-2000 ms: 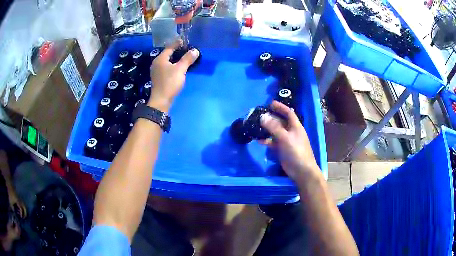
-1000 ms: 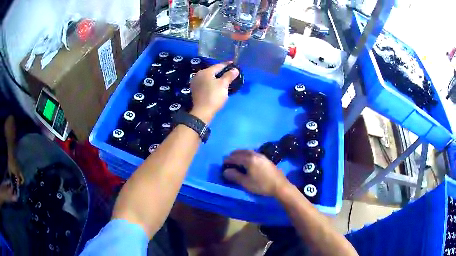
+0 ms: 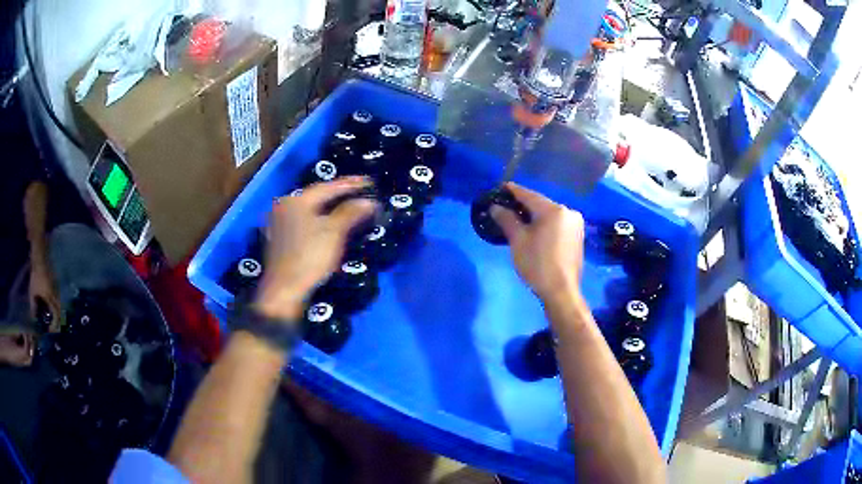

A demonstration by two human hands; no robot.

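The blue plastic tote (image 3: 397, 388) holds rows of glossy black 8-balls (image 3: 355, 274) at its left and several more along its right side. My right hand (image 3: 546, 236) grips an 8-ball (image 3: 493, 216) under the tip of the pneumatic head (image 3: 539, 99), near the tote's far side. My left hand (image 3: 317, 236) is over the left rows, fingers curled around a dark ball that is mostly hidden by the fingers. One loose ball (image 3: 542, 354) lies at the lower right, beside my right forearm.
A carton (image 3: 180, 142) with crumpled white plastic and a digital scale (image 3: 118, 197) are at left. Another person's hands are at the round tub (image 3: 142, 331). A side tote (image 3: 766, 236) on a metal stand is at right. A bottle (image 3: 405, 36) stands behind the tote.
My left hand has moved from the machine head to the left rows. My right hand has moved from the tote's near part up to the head with a ball. The view has shifted.
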